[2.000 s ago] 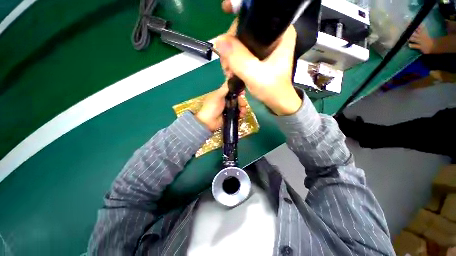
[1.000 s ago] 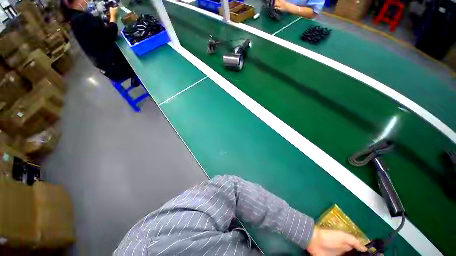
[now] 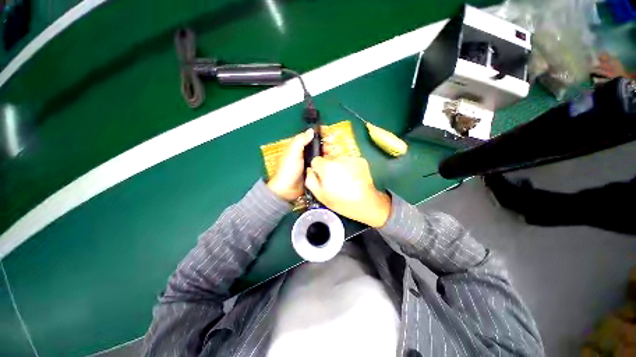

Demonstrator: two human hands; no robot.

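A hair dryer (image 3: 315,143) lies along the amber work pad (image 3: 339,132), its ring-shaped barrel end towards me at the bench's near edge. My left hand (image 3: 291,169) is closed round the left side of its handle. My right hand (image 3: 346,187) is closed on the right side of the handle, nearer the barrel. The fingers hide much of the handle. A power cord (image 3: 307,90) leaves the far end of the handle and runs to a dark handle sleeve (image 3: 250,74) lying on the rail and belt, with the cord bundled beyond it.
A yellow-handled awl (image 3: 385,139) lies right of the pad. The screw feeder (image 3: 474,77) stands behind it, with clear plastic bags (image 3: 561,42) beyond. The hanging electric screwdriver (image 3: 537,136) reaches in from the right. A white rail (image 3: 160,145) borders the conveyor. A person's dark-clothed leg shows at right.
The view has swung back from the far left side of the line. Compared with two seconds ago, the screwdriver is out of my right hand and hangs at right, and that hand is on the dryer handle.
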